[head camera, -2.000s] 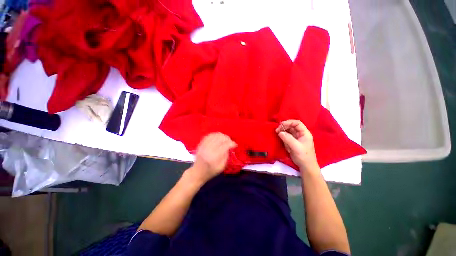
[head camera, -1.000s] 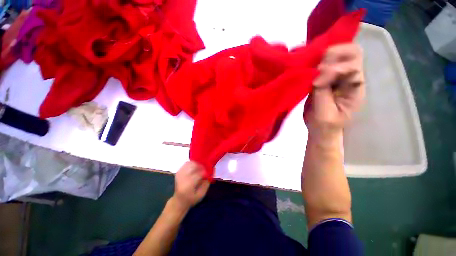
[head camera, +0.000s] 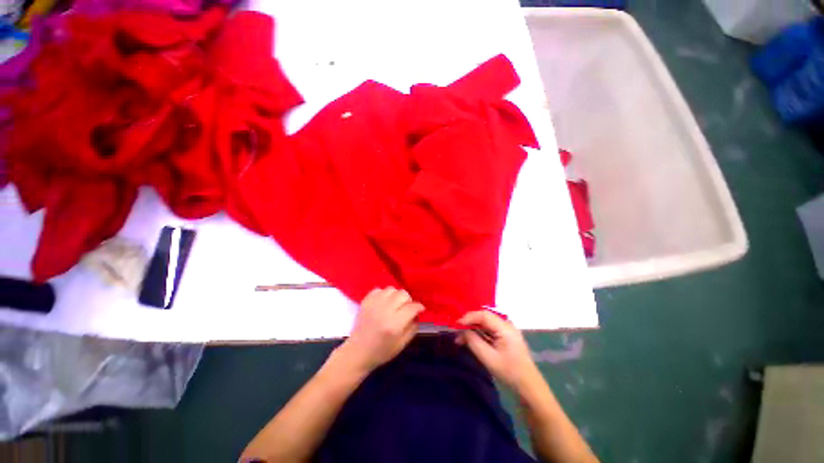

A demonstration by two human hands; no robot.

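A red garment [head camera: 361, 172] lies partly bunched on the white-topped table [head camera: 244, 312], one edge drawn to the table's front edge. My left hand [head camera: 386, 324] is closed on that edge, fingers bent over the cloth. My right hand [head camera: 492, 342] pinches the same edge just to the right, with a small gap between the hands. I cannot tell whether a tool is in my right hand. A small pale dot shows on the upper part of the garment.
A crumpled red garment pile [head camera: 135, 118] lies at left. Below it are a cream wad [head camera: 117, 262], a black phone [head camera: 167, 267] and a black cylinder [head camera: 25, 295]. A thin brown strip [head camera: 294, 287] lies front centre. An off-white bin [head camera: 727, 222] with red pieces stands at right.
My right hand has come down from its raised position at upper right, and the lifted cloth now lies on the table. Both hands are now close together at the front edge.
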